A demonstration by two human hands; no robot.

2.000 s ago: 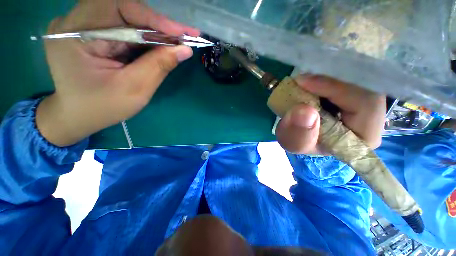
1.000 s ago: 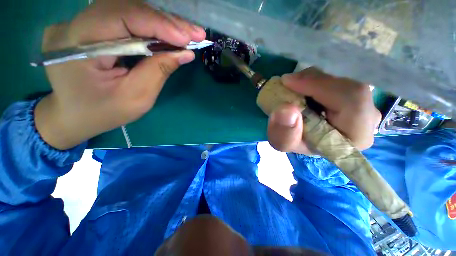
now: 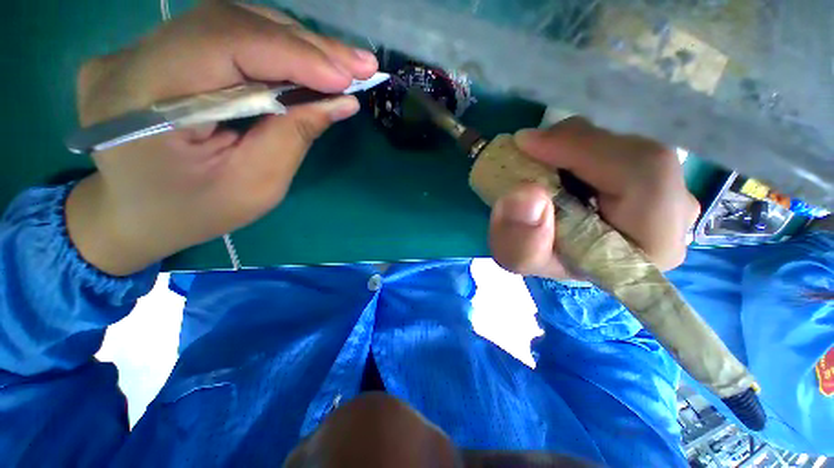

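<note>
A round black watch module (image 3: 402, 123) lies on the green mat at top centre. My left hand (image 3: 210, 128) grips slim silver tweezers (image 3: 219, 108) with a pale wrapped middle; their points are at the module's upper left edge. My right hand (image 3: 599, 196) grips the soldering iron (image 3: 631, 274), which has a taped cream handle. The iron's metal tip is over the module from the right. Whether the tip touches it cannot be told. The clear hood's rim passes just above the module.
The scratched clear hood (image 3: 549, 87) spans the top right, with a tan block (image 3: 677, 59) seen through it. A parts tray (image 3: 745, 215) is at the right. Another person's blue sleeve (image 3: 777, 302) is at the right edge.
The iron has shifted slightly left and up since the earliest frame. The tweezers have tilted, their rear end now lower. Both tools remain held.
</note>
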